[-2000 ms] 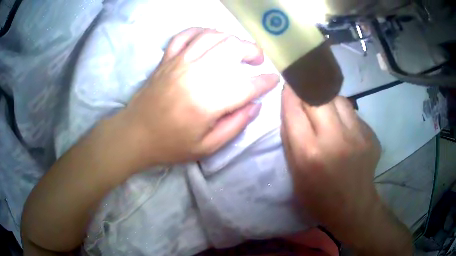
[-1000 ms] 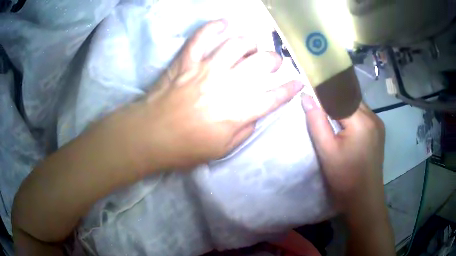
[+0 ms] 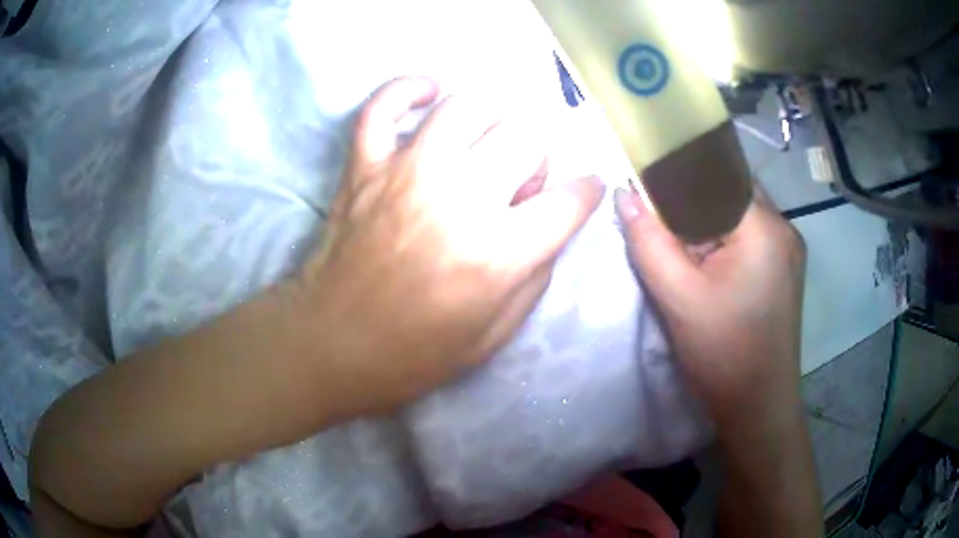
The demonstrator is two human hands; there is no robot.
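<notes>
A large pale grey-white cloth (image 3: pixel 547 420) with a faint pattern lies bunched over the machine table, washed out white under the lamp. My left hand (image 3: pixel 452 231) rests on top of it with bent, spread fingers, its fingertips overexposed. My right hand (image 3: pixel 726 284) is at the cloth's right edge, thumb on top and the other fingers hidden behind the brown rounded end of the cream-yellow bar (image 3: pixel 673 116) with a blue ring mark. The thumb and my left fingertip are close together beside the bar. The needle and presser foot are hidden.
The cream machine head (image 3: pixel 841 42) fills the top right, with small metal parts and a curved grey rod (image 3: pixel 841 168) below it. The white table (image 3: pixel 852 284) shows at right. Something red (image 3: pixel 620 510) lies at the bottom edge.
Over two seconds the right thumb has come out from under the cloth side to lie beside the bar. The left fingers have bent more in the last second, and the cloth under them has shifted.
</notes>
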